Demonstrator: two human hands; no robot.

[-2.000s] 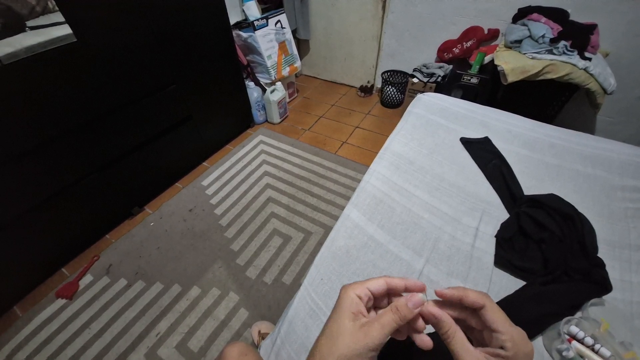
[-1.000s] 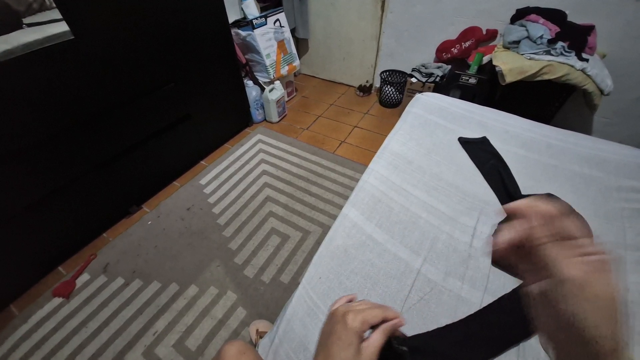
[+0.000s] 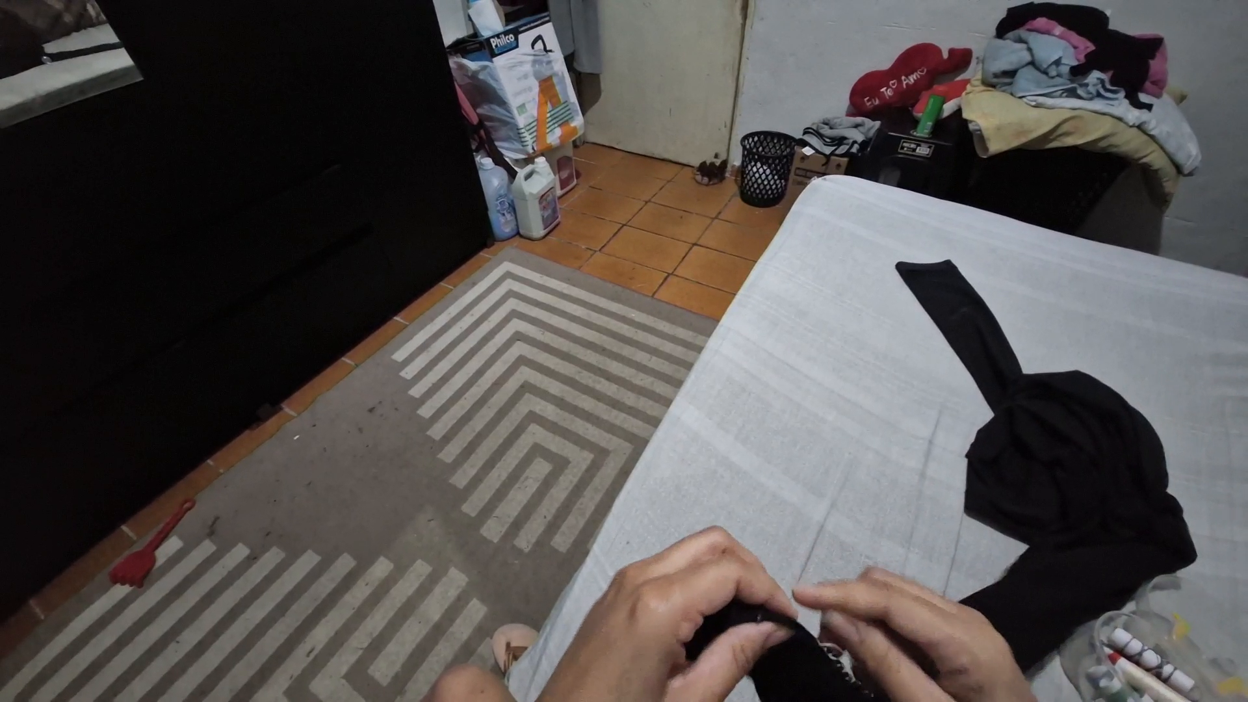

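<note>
A black garment (image 3: 1068,458) lies bunched on the white-sheeted bed (image 3: 819,390), one long narrow part stretching toward the far side and another running down to my hands. At the bottom centre my left hand (image 3: 673,614) pinches a folded edge of black fabric (image 3: 795,663) between thumb and fingers. Just right of it, my right hand (image 3: 907,634) has its fingers bent at the same fabric, near a light stitched-looking edge; whether it holds a small thing is hidden. A clear container (image 3: 1102,653) with thread spools and a red-and-white stick-like item sits at the lower right.
A patterned rug (image 3: 390,507) with a red toy rake (image 3: 146,561) lies left of the bed. A dark wardrobe (image 3: 224,244) stands along the left. Bottles (image 3: 536,200), a black mesh bin (image 3: 766,168) and piled clothes (image 3: 1072,78) are beyond.
My right hand was over the bunched garment a second ago and is back beside my left hand. Black fabric now shows raised in my left hand.
</note>
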